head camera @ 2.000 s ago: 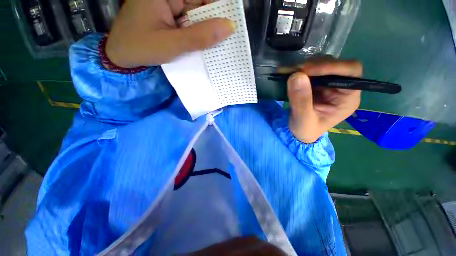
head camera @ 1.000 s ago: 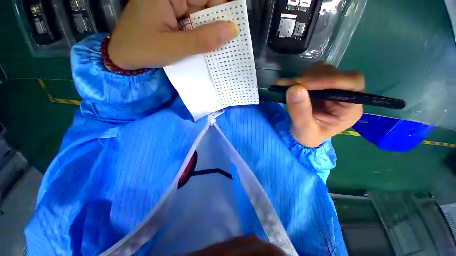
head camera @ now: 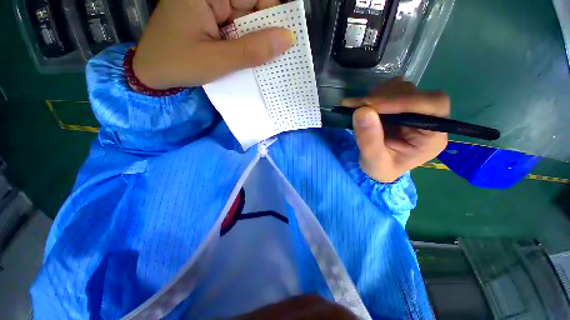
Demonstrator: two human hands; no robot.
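Note:
My left hand (head camera: 212,47) grips a white label sheet (head camera: 290,87) with a dense grid of tiny dots, thumb on its face; a plain white part hangs at its left. A red printed mark shows beside the thumb. My right hand (head camera: 400,128) holds black tweezers (head camera: 453,127) like a pen, their tip at the sheet's right edge. Whether the tip touches the sheet or holds a label is too small to tell. A black phone (head camera: 358,53) with its open back up lies in a clear blister tray (head camera: 409,53), cut off by the top edge.
More black phones (head camera: 49,37) lie in tray pockets at the upper left. The green bench mat (head camera: 494,69) extends right. A blue stool (head camera: 487,165) stands on the green floor with yellow lines at the right. My blue smock fills the lower middle.
Over the two seconds my right hand and the tweezers have moved slightly down and left, the tip now lower along the sheet's right edge. The left hand and sheet have barely moved.

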